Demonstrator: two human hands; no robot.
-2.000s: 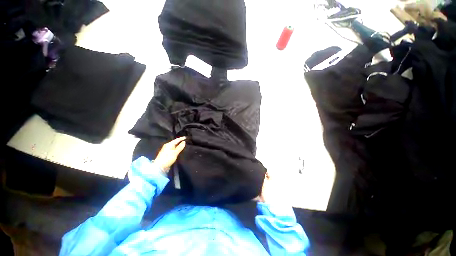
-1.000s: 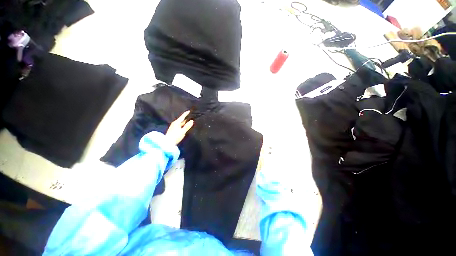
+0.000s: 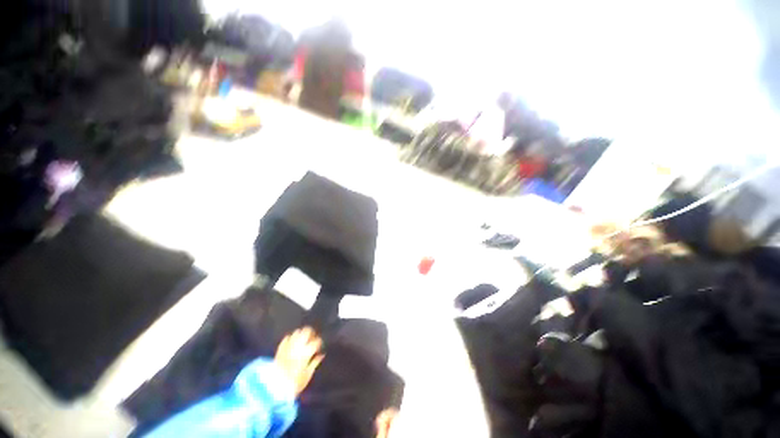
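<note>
The view is blurred. A black garment, likely trousers [image 3: 357, 349], lies on the white table at the bottom centre. My left hand [image 3: 299, 358] rests on its upper middle part; whether the fingers pinch cloth cannot be told. My right hand [image 3: 387, 422] is small, blurred and cut off by the bottom edge, at the garment's right side; its grip is hidden. A thick folded black stack [image 3: 329, 227] stands just beyond the garment, with a narrow dark strip between them.
A flatter black pile [image 3: 90, 299] lies at left, below a dark heap [image 3: 94, 111]. A large black garment heap [image 3: 650, 359] fills the right. A small red spool [image 3: 425, 265] is mid-table. Blurred people and goods show at the far side.
The view has tilted up, so the table things sit lower and the far side shows. My left hand stays on the garment. My right hand now shows at the garment's right edge.
</note>
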